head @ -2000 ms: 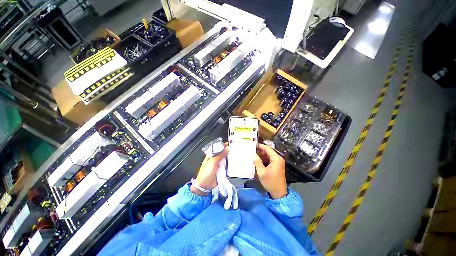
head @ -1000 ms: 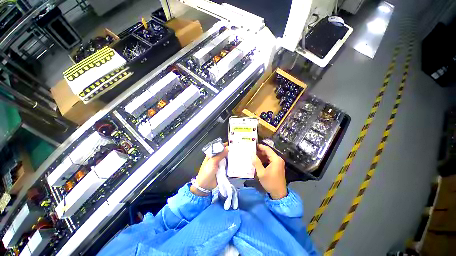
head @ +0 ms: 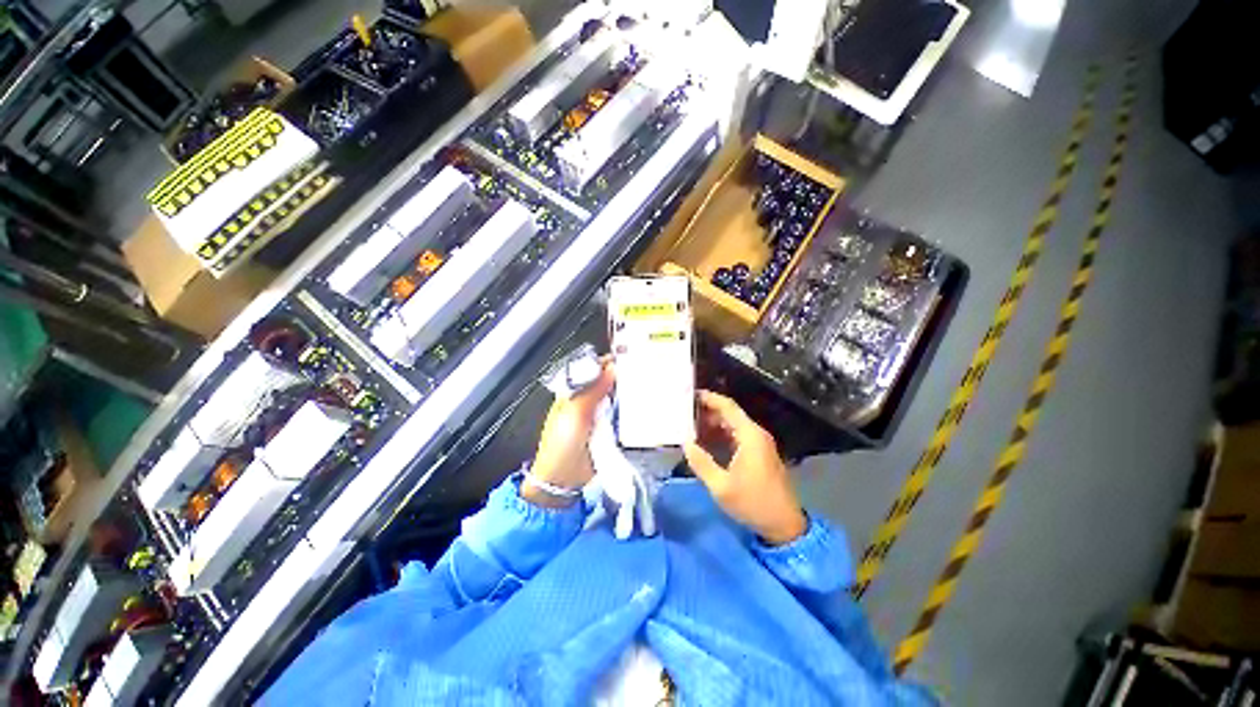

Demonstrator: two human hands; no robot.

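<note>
A smartphone [head: 652,380] with a bright white screen and yellow-green chat bubbles is upright in front of me. My left hand [head: 569,431] holds its left edge, with a crumpled white work glove [head: 622,483] hanging from the same hand. My right hand [head: 743,467] is at the phone's lower right edge, with fingers curled against it. Both hands are bare and their fingertips behind the phone are hidden.
A conveyor rail [head: 456,376] runs diagonally on the left beside dark boards with pale bars [head: 453,281]. A component carton [head: 726,238] and clear blister trays [head: 860,325] stand beyond the phone. Black bins [head: 362,90] are across the line. Lane tape [head: 1016,414] marks the right floor.
The line, carton and phone appear higher in the picture as the view has shifted. My right hand sits slightly lower against the phone, with its thumb off the screen. The phone and glove remain held.
</note>
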